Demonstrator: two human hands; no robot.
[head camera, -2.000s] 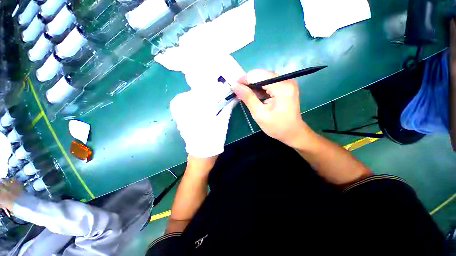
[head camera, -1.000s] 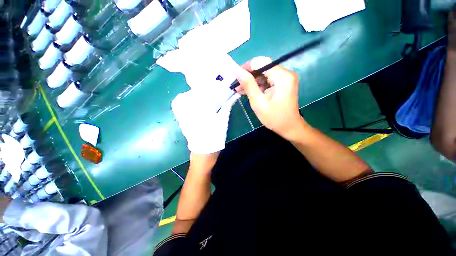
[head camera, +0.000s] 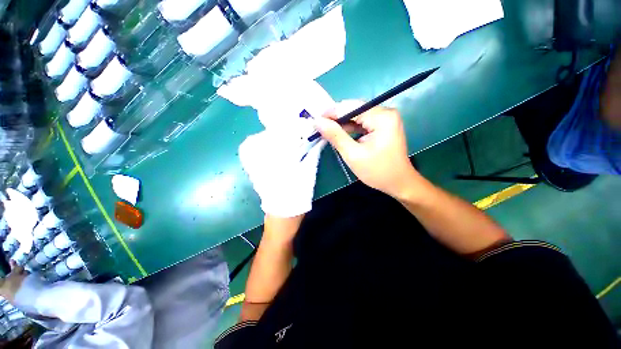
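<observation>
My bare right hand (head camera: 373, 143) holds a slim black pencil-like tool (head camera: 398, 88) between thumb and fingers. The tool's back end points up to the right and its lower end rests over my left glove. My left hand (head camera: 282, 170) wears a white glove, with its fingers towards the far side of the bench. A white housing (head camera: 289, 102) with a small dark spot appears to be in it, but glove and housing blend in the glare. Whether the tool tip touches the housing cannot be told.
White sheets lie beyond my left hand (head camera: 327, 44) and at the back right (head camera: 455, 20). Clear trays with white housings (head camera: 95, 51) are at the back left. An orange-brown item (head camera: 128, 215) and white scrap (head camera: 126, 188) lie at left. A person's grey sleeve (head camera: 82, 300) is lower left.
The tool's angle has shifted slightly. Both hands stay together in nearly the same place. The surroundings have shifted a little in view; the neighbour's hand at left left view and shows again.
</observation>
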